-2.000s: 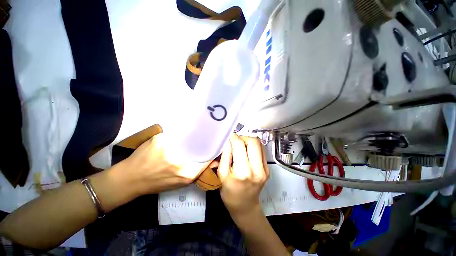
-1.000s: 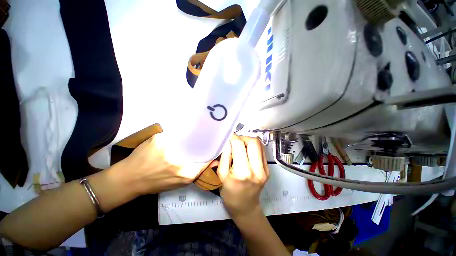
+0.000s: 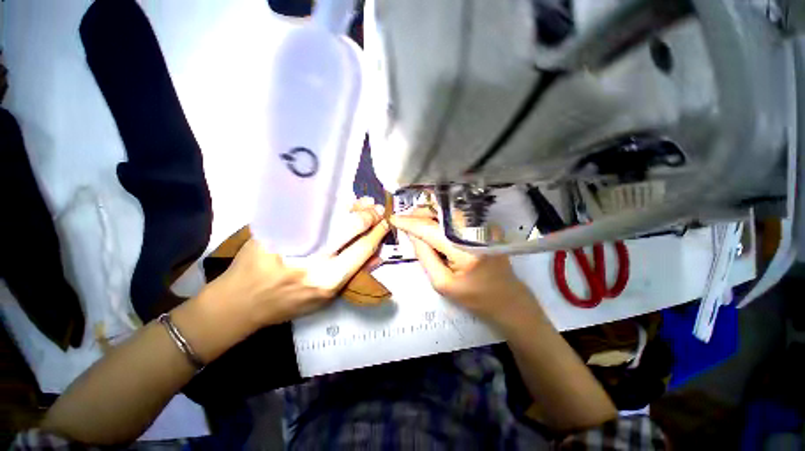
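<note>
A brown cut piece (image 3: 365, 289) lies under and beside my left hand, its curved end showing near the table edge. A narrow brown and dark piece (image 3: 369, 176) lies at the needle area. My left hand (image 3: 296, 269) rests on the work, fingertips on the fabric at the foot. My right hand (image 3: 459, 269) has its fingertips at the same spot, pinching the fabric edge. The sewing machine head (image 3: 494, 97) is above right. The translucent lamp (image 3: 304, 141) hides part of the work and some of my left hand. The needle tip is too small to tell.
Red-handled scissors (image 3: 593, 275) lie right of the needle. A long black piece (image 3: 163, 167) and another dark piece (image 3: 31, 229) lie at left. White strips (image 3: 719, 282) hang at the right table edge. A blue item (image 3: 702, 343) is below it.
The view has shifted and tilted, so the lamp and machine appear further left. My right hand has changed from curled to extended fingers, and the foot area and fabric there now show between my hands.
</note>
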